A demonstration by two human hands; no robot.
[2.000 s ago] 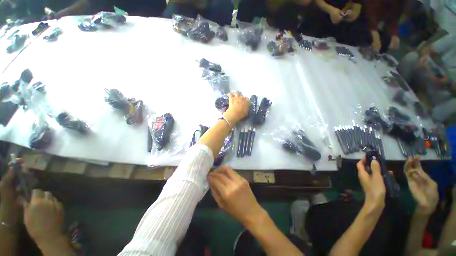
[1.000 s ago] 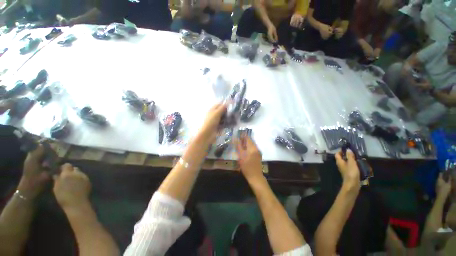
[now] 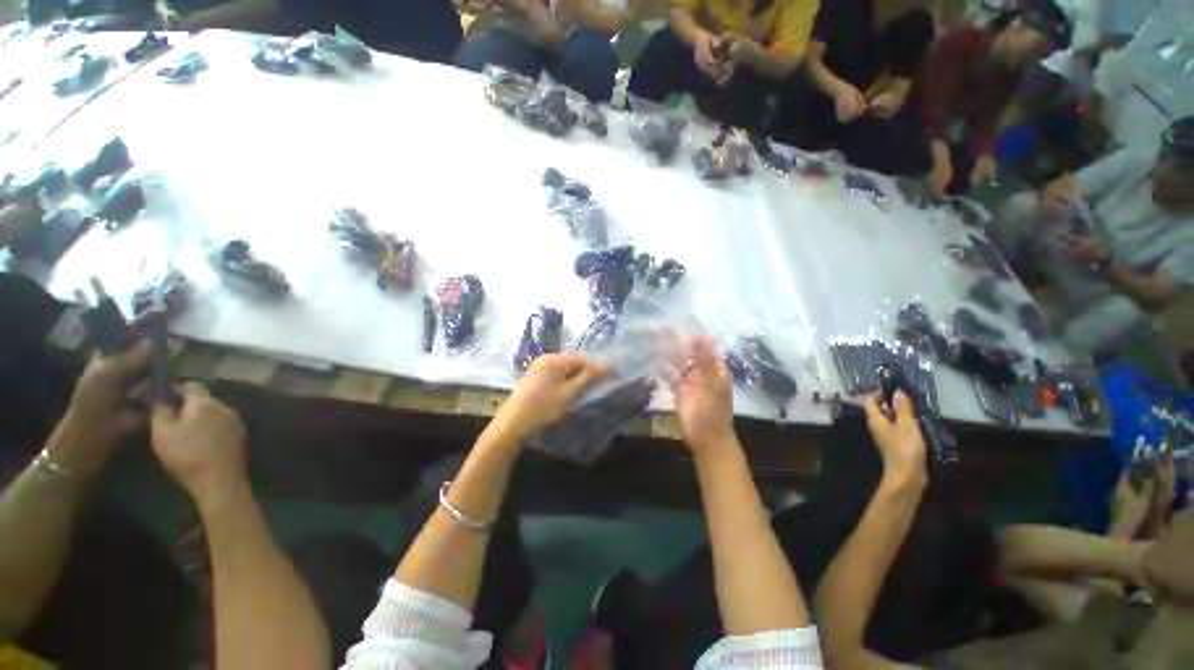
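My left hand (image 3: 557,393), with a bangle and a white ribbed sleeve, grips one side of a clear plastic bag (image 3: 634,343) over the table's front edge. Dark parts (image 3: 596,422) hang in the lower part of the bag. My right hand (image 3: 703,390) is at the bag's other side, with the film stretched to its fingers; the fingertips are blurred. Just behind the bag on the white sheeting lie black parts (image 3: 605,278) under shiny film. A packed pouch (image 3: 538,336) lies behind my left hand.
Neighbours' hands hold dark parts at left (image 3: 197,432) and right (image 3: 896,432). A row of slim black sticks (image 3: 890,364) lies right. More packed bags lie on the sheeting (image 3: 458,308). The wooden edge (image 3: 354,382) runs in front. People sit across the table.
My left hand has drawn back from over the table to its front edge with a bag. My right hand has moved right and up, to the bag's other side. The view has shifted slightly.
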